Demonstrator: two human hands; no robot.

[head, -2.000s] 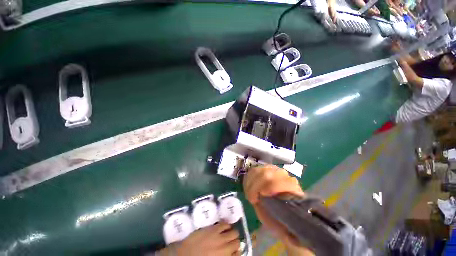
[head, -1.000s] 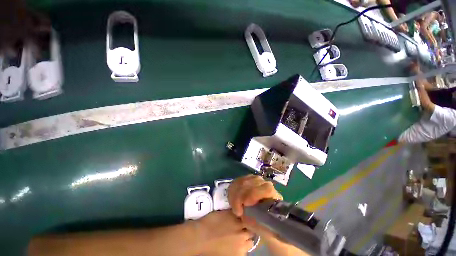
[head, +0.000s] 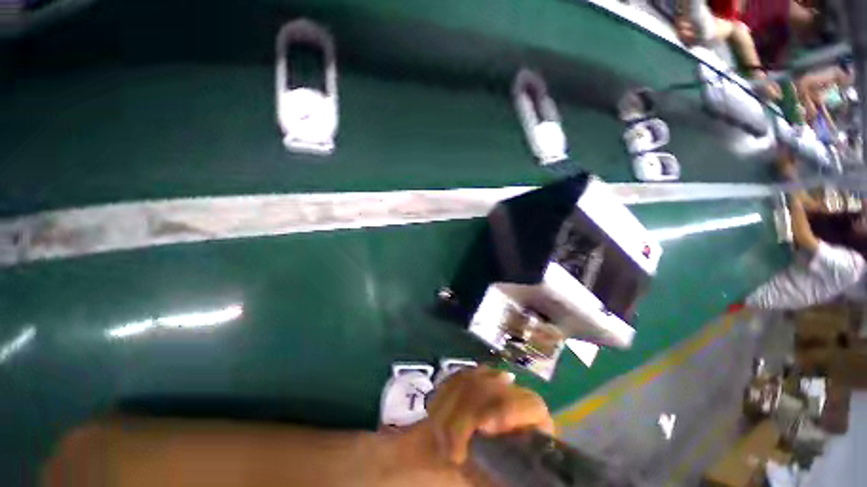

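White plastic housings [head: 407, 398] lie side by side on the green surface at the bottom centre; two rounded ends show, the rest hidden by my hands. My left hand [head: 409, 455] reaches in from the left over them, blurred; its fingers are hidden, so its grip cannot be told. My right hand [head: 494, 409] is closed around the dark grey electric screwdriver [head: 547, 461], close against my left hand. The screwdriver's tip is hidden. The white and black screw feeder [head: 599, 276] stands just beyond my right hand, its pickup mechanism facing me.
Single housings [head: 307, 116] and a small group [head: 648, 136] lie on the conveyor belt beyond the white strip [head: 333, 211]. A person [head: 818, 276] works at the right. Other people's arms show at the top right. Boxes stand on the floor at the lower right.
My right hand has left the feeder's front and come down to the housings with the screwdriver. My left forearm now reaches further into view. The view has shifted, and the belt housings appear further right.
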